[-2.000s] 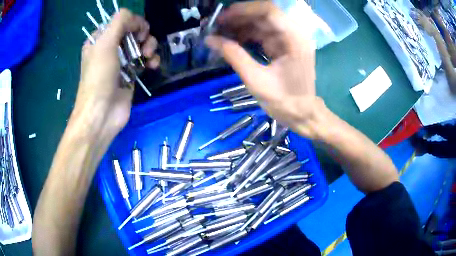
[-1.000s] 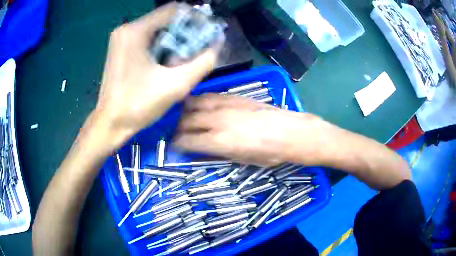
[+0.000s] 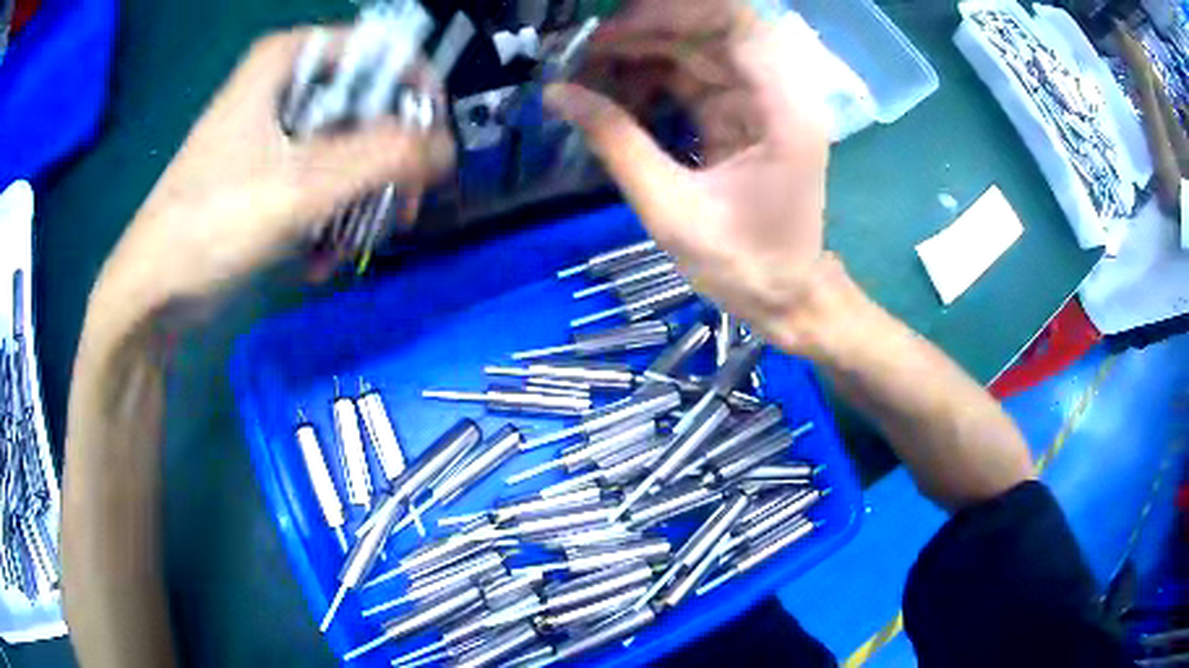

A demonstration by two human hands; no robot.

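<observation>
My left hand point(image 3: 261, 157), blurred, is at the upper left, closed around a bunch of silver shafted cylinders point(image 3: 359, 72). My right hand point(image 3: 704, 144) is at the top centre, with thumb and fingers around one shafted cylinder point(image 3: 570, 55) at the fixture block point(image 3: 485, 115). The fixture block is partly hidden between my hands. The blue parts tray point(image 3: 280, 352) lies below my hands. Many loose shafted cylinders point(image 3: 600, 587) lie in it, mostly in a heap, with three side by side at its left.
A white parts tray point(image 3: 16, 235) is at the far left, another point(image 3: 1063, 131) at the upper right. A clear plastic box point(image 3: 900, 78) and a white paper slip point(image 3: 969, 245) lie on the right. A blue tray point(image 3: 52, 91) is at the upper left. Another person's arm point(image 3: 1154, 111) shows at the upper right.
Since one second ago, my right hand has moved from over the blue tray up to the fixture, with a cylinder. My left hand has moved left with its bunch. Some cylinders in the tray have shifted.
</observation>
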